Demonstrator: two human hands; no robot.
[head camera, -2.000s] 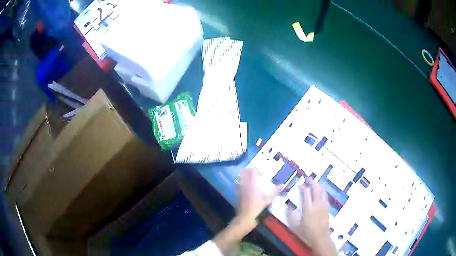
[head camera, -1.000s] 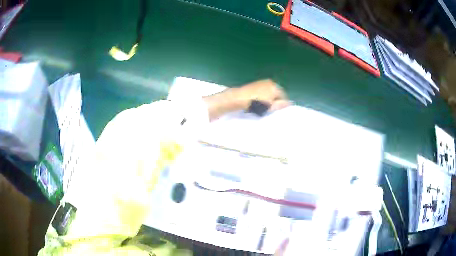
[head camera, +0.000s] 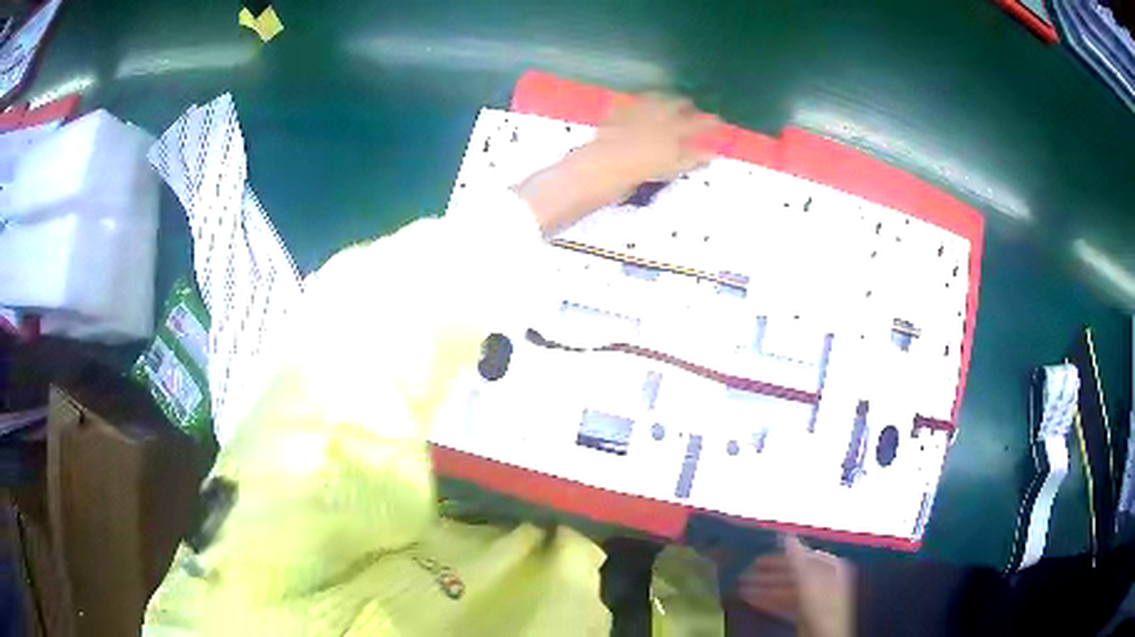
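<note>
A white back panel (head camera: 697, 330) with dark cutouts lies on a red foam pad (head camera: 871, 168). A dark-red wire bundle (head camera: 697, 368) crosses its middle, and a thin yellow and dark harness (head camera: 647, 263) runs on its far half. My left hand (head camera: 653, 134) is blurred at the panel's far edge, over the foam pad; its grip cannot be made out. A dark patch shows under its wrist. My right hand (head camera: 803, 587) is low in the picture, just off the panel's near edge, partly blurred; nothing is clearly seen in it.
Striped white strips (head camera: 230, 237), a green-and-white packet (head camera: 181, 361) and white blocks (head camera: 81, 224) lie left. A brown carton (head camera: 125, 485) stands lower left. Black-and-white tape strips (head camera: 1049, 460) lie right. A yellow piece (head camera: 261, 21) lies on the far side.
The view has swung from left to right and then settled on the panel. The panel now lies on the foam pad. My left hand is at the far edge; my right hand is off the near edge.
</note>
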